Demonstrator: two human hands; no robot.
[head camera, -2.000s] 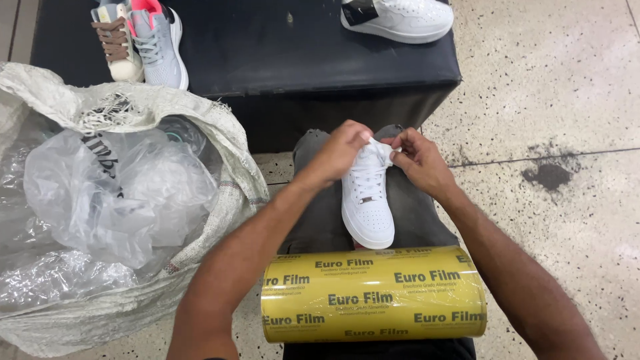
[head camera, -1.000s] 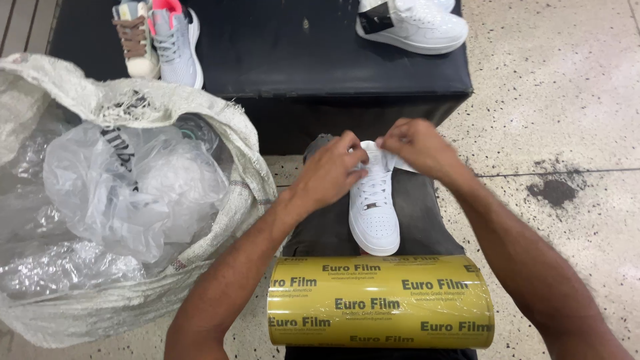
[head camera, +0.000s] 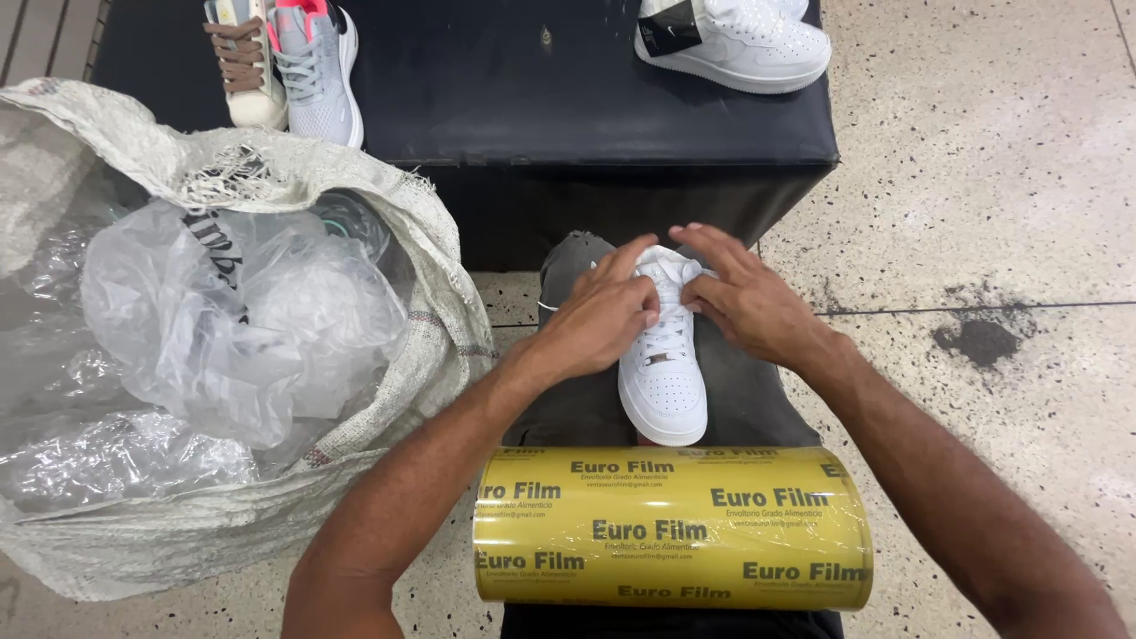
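Observation:
A white sneaker (head camera: 664, 390) with a small metal lace tag rests on my lap, its toe toward me. My left hand (head camera: 612, 306) is at the left side of its laces, fingers curled, with a white lace end sticking out to the left behind it. Across from it, my right hand (head camera: 741, 297) touches the laces near the collar with bent fingers. Whether either hand grips a lace is hidden by the fingers. A yellow roll of Euro Film plastic wrap (head camera: 673, 528) lies across my thighs, just below the toe.
At left stands a woven sack (head camera: 444, 257) holding clear plastic bags (head camera: 328, 328). On a black padded bench (head camera: 497, 98) ahead are a grey sneaker (head camera: 324, 98), a beige sneaker with brown laces (head camera: 253, 80) and white sneakers with a black tag (head camera: 754, 53). Speckled floor (head camera: 958, 195) lies at right.
Both hands have shifted about the top of the laces; the right one, farther up by the collar a second ago, is now lower beside the laces. The sneaker and roll stay on my lap.

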